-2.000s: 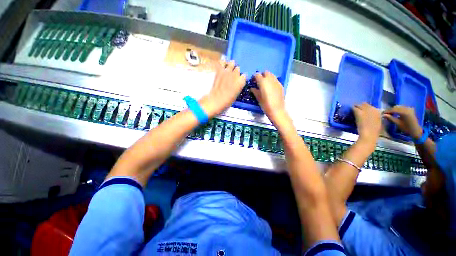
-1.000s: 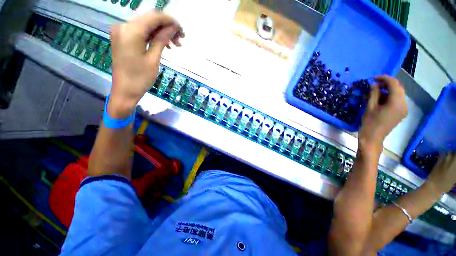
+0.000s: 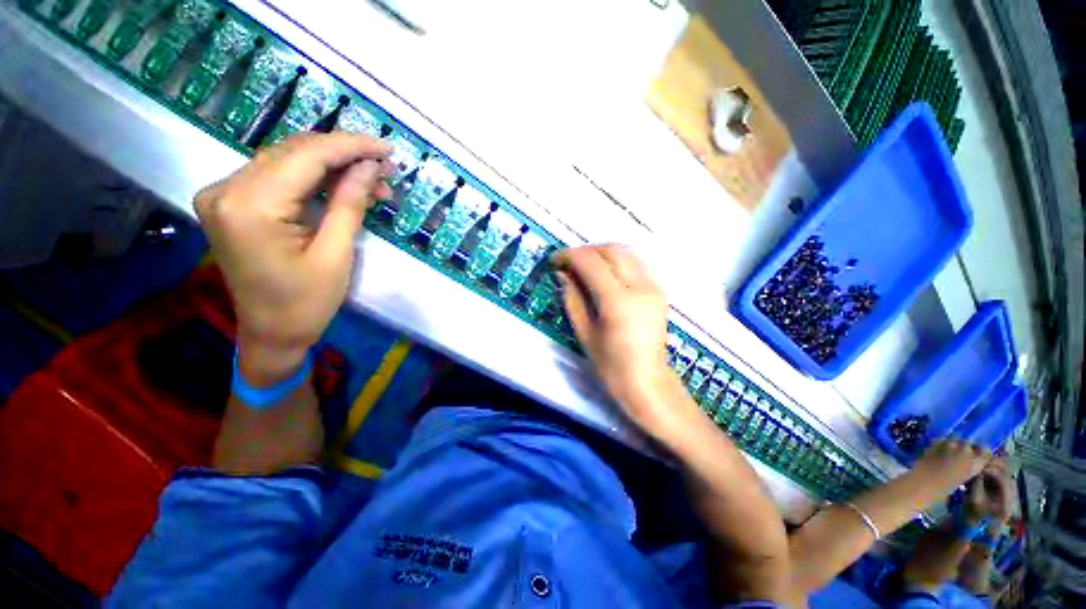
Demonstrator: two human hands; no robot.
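A long row of green circuit boards [image 3: 414, 205] lies in the pale conveyor rail, running from upper left to lower right. My left hand [image 3: 292, 220] is over the row, left of centre, thumb and index finger pinched on a tiny dark component at the board edge. My right hand [image 3: 619, 315] is over the row further right, fingertips low at a board. Anything in its fingertips is too small to tell. A blue bin [image 3: 887, 226] stands behind the rail at right, dark components [image 3: 816, 297] heaped at its near end.
A whitish ring-shaped item [image 3: 730, 119] lies on a tan card [image 3: 691, 77]. Green panels [image 3: 875, 60] stand on edge behind the blue bin. A neighbour's arm [image 3: 887, 506] reaches in at lower right, near another blue bin [image 3: 953, 375]. A red object [image 3: 83, 440] is below the rail at left.
My right hand has left the blue bin and moved left to the board row. My left hand has come down onto the row. The view has turned, and the bin appears further right.
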